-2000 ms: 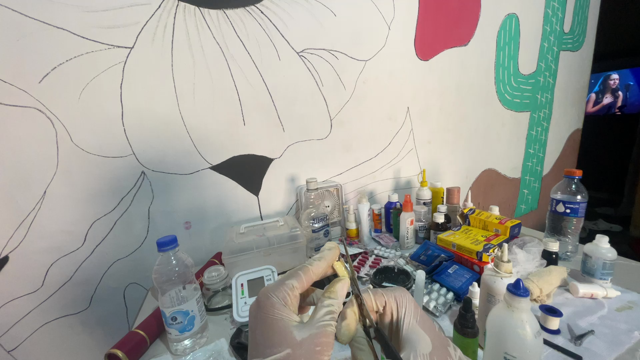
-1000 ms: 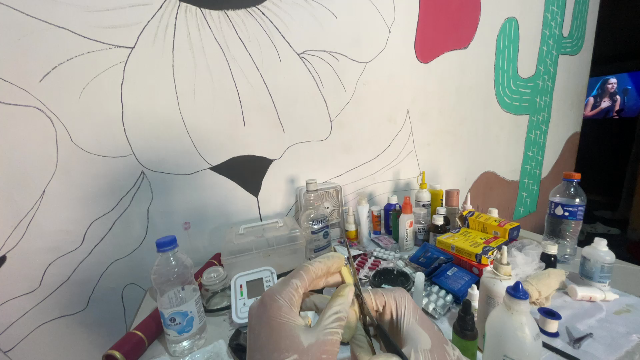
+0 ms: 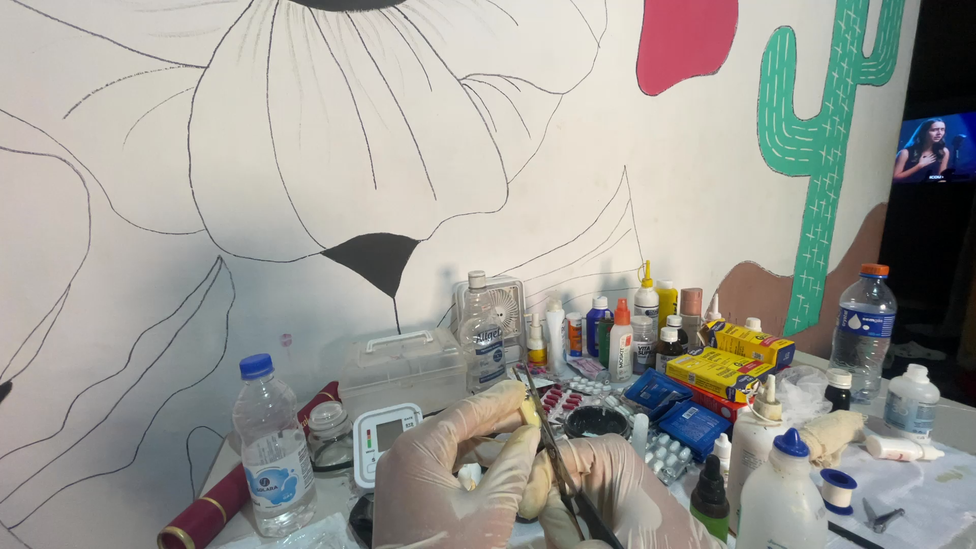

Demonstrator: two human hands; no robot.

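Both hands wear pale latex gloves and meet low in the middle of the head view. My left hand [image 3: 457, 473] pinches a small pale yellowish thing [image 3: 529, 412] between thumb and fingertips; what it is cannot be told. My right hand [image 3: 625, 488] holds a slim dark metal tool [image 3: 555, 446], apparently scissors or tweezers, its tip pointing up beside my left fingertips. Behind the hands lie red capsule blister packs [image 3: 560, 399] and a round black dish [image 3: 597, 422]. A white blood pressure monitor [image 3: 385, 436] stands just left of my left hand.
Left are a blue-capped water bottle [image 3: 273, 450], a maroon tube [image 3: 206, 512], a glass jar [image 3: 330, 436] and a clear plastic box [image 3: 404, 369]. Right are yellow boxes [image 3: 717, 374], blue packets [image 3: 692, 429], a white squeeze bottle [image 3: 784, 499], a tape spool [image 3: 838, 490] and an orange-capped bottle [image 3: 863, 335].
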